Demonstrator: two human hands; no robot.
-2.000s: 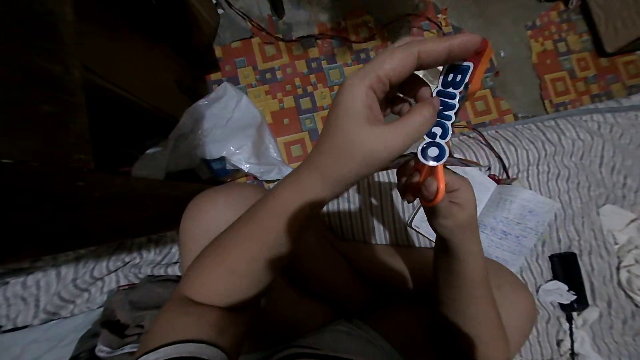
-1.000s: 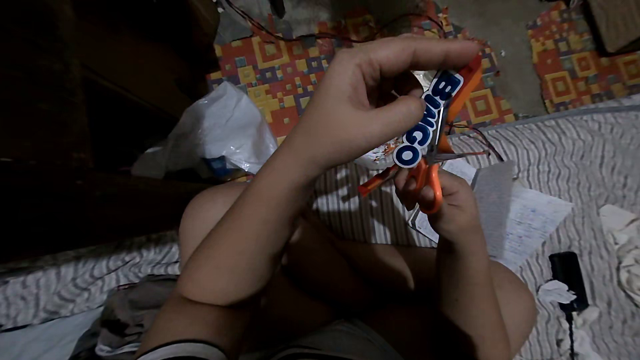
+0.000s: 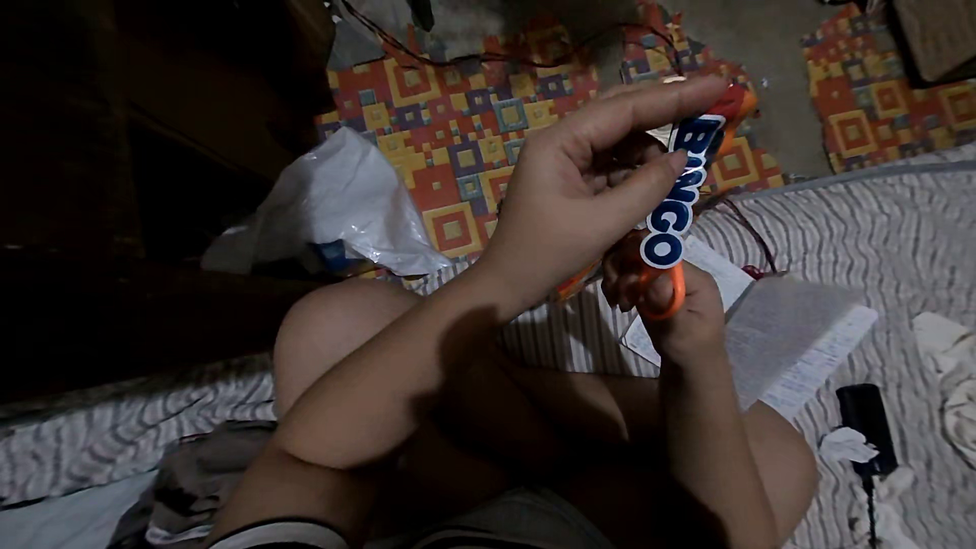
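Note:
My left hand (image 3: 595, 168) pinches a snack wrapper (image 3: 686, 183) with blue "BINGO" lettering and an orange-red edge, thumb on its face and forefinger along its top end. Below it, my right hand (image 3: 671, 297) has its thumb through the orange handle loop of a pair of scissors (image 3: 672, 293). The wrapper and the hands hide the scissors' blades. Under and beside my right hand lies an open notebook (image 3: 801, 335) with handwritten pages.
A white plastic bag (image 3: 343, 206) sits left of my arms by the patterned floor mat (image 3: 457, 152). On the striped bedsheet (image 3: 915, 252) at the right are a black device (image 3: 865, 419) with a cord and crumpled white pieces (image 3: 850, 444). A dark cable (image 3: 488, 57) crosses the mat.
The wrapper has shifted slightly right and turned more upright since a second ago. The scissors' blades and second handle, visible then, are now covered. A notebook page has moved.

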